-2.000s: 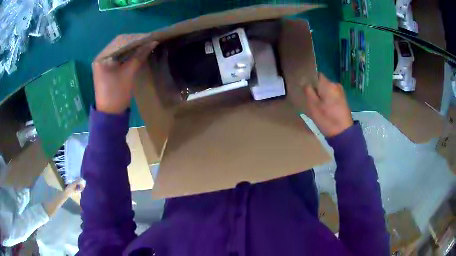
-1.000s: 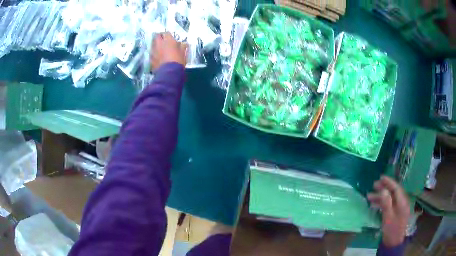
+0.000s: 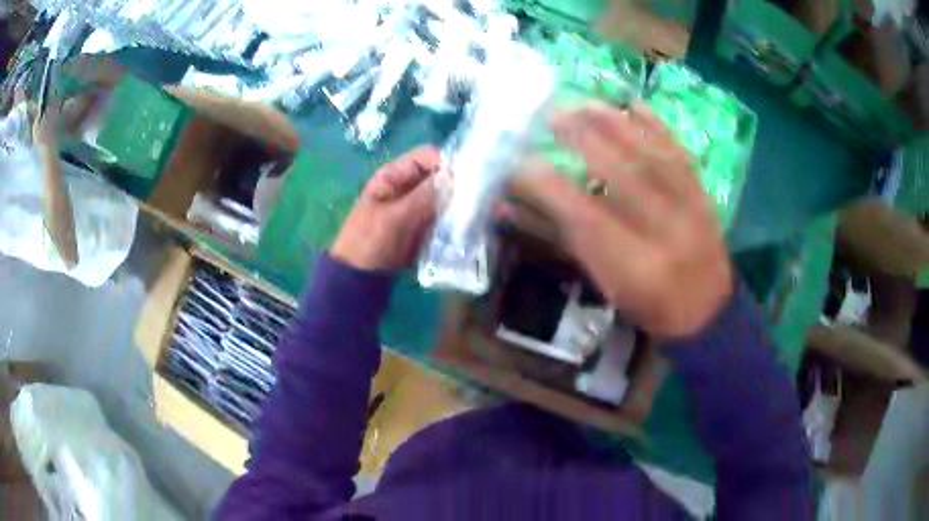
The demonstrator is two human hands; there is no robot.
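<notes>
A bagged white accessory [image 3: 471,173] is held upright, blurred, above the near edge of the table. My left hand [image 3: 392,209] grips its left side with the fingers. My right hand [image 3: 647,219] is blurred, raised at its right side with the fingers spread; whether it touches the bag cannot be told. Below my right hand is an open retail box [image 3: 479,371], brown inside. In it sit a dark rounded part and a white main unit [image 3: 586,331], with a white piece at the right. My right hand hides part of the box.
A pile of bagged white accessories [image 3: 255,46] lies at the back left. Bins of green packets [image 3: 713,127] stand behind my right hand. Other open retail boxes [image 3: 183,168] stand at left and right. A carton of stacked dark-and-white packs [image 3: 219,336] is at lower left.
My left hand has come back from the pile with a bagged white accessory. My right hand has moved left and up, over the open box. The view has shifted.
</notes>
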